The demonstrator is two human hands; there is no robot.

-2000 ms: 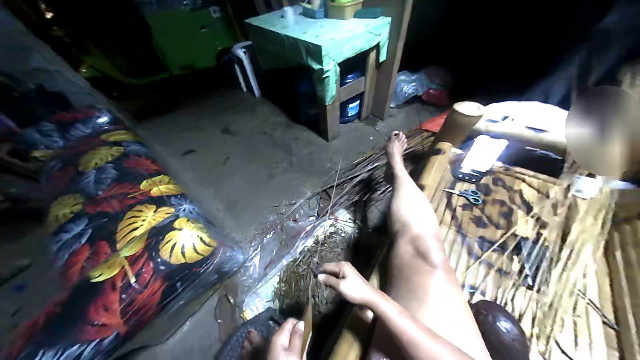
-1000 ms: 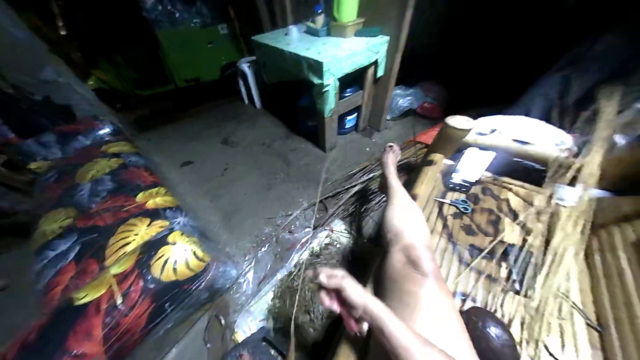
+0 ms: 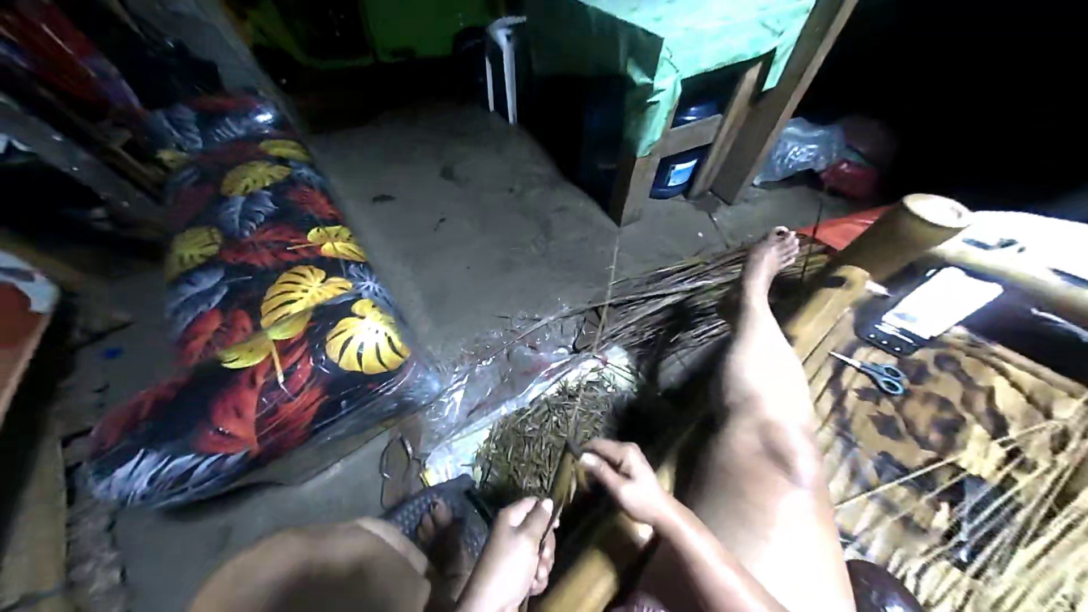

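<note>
My left hand point(image 3: 517, 552) is closed around the lower end of a thin plant strip point(image 3: 557, 501), low in the middle of the view. Above and to the right of it, my right hand point(image 3: 625, 478) pinches the strip, with a small dark thing at its fingertips that is too blurred to name. A long thin stalk point(image 3: 605, 314) rises from there toward the table leg. Under the hands lies a heap of short plant trimmings point(image 3: 544, 429) on plastic sheeting. A bamboo pole point(image 3: 595, 569) runs just below my right hand.
Scissors point(image 3: 875, 372) and a phone-like device point(image 3: 935, 308) lie on the bamboo seat at right, beside loose long strips point(image 3: 1020, 510). A bundle of stalks point(image 3: 680, 293) is on the floor by my foot. A leaf-patterned, plastic-covered cushion point(image 3: 255, 297) stands left; a table with green cloth point(image 3: 714, 34) stands ahead.
My left hand, out of clear sight one second ago, shows again at the lower middle. The right hand has come to the strip close above it. The view has tipped downward.
</note>
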